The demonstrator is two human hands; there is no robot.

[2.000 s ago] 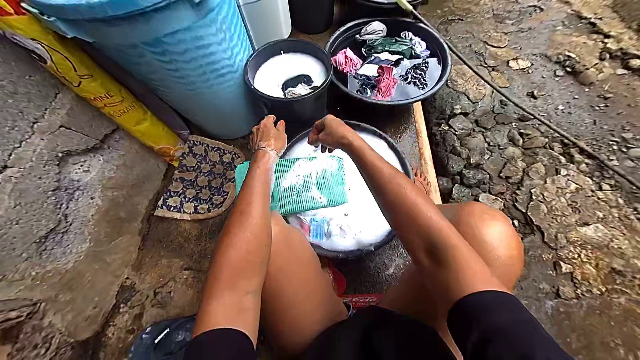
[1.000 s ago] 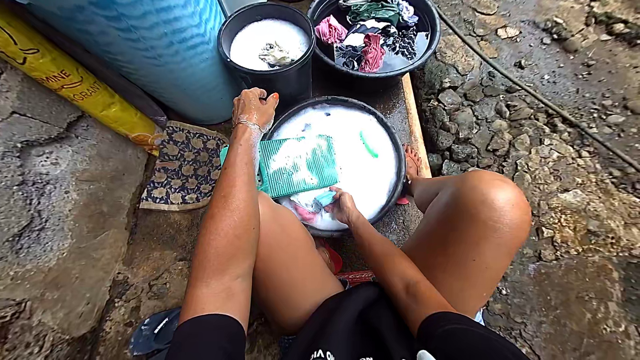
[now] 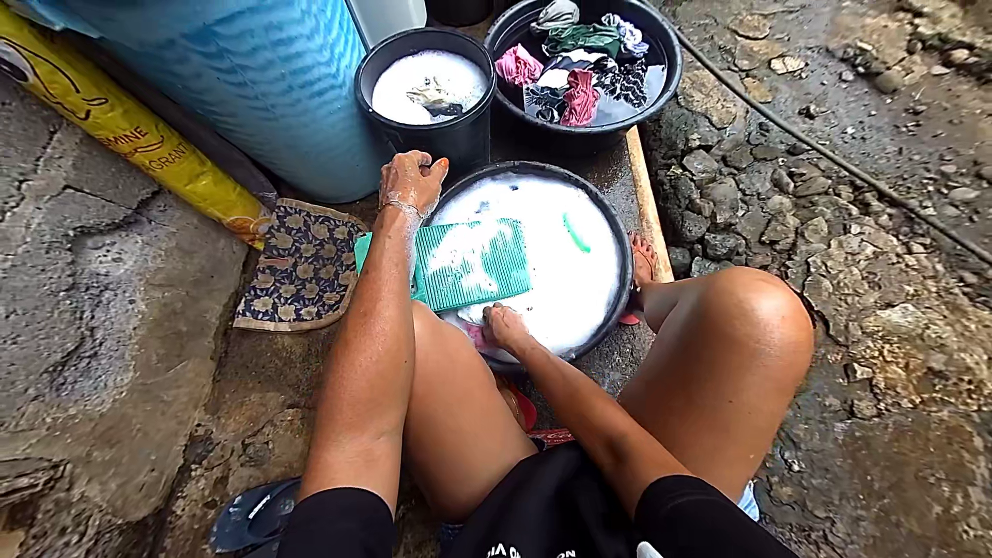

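A green ridged plastic washboard (image 3: 477,267) with suds on it lies across the left part of a black basin (image 3: 620,310) full of foamy water. My left hand (image 3: 413,184) is above the basin's upper left rim, fingers curled and wet with suds; no item shows in it. At the washboard's lower edge, my right hand (image 3: 505,327) has its fingers on a partly submerged pink and white cloth (image 3: 479,333). A curved green object (image 3: 576,232) floats in the foam to the right.
A black bucket (image 3: 426,143) holds suds and a dark cloth. Behind it to the right, wet clothes (image 3: 581,97) soak in another black basin (image 3: 673,62). A blue drum (image 3: 310,116), a patterned cloth mat (image 3: 298,267) and a yellow packet (image 3: 170,159) are at left; stones lie at right.
Since two seconds ago, my right hand has come down from above the basin's far rim to the cloth near its front. The green object shows in the last two frames.
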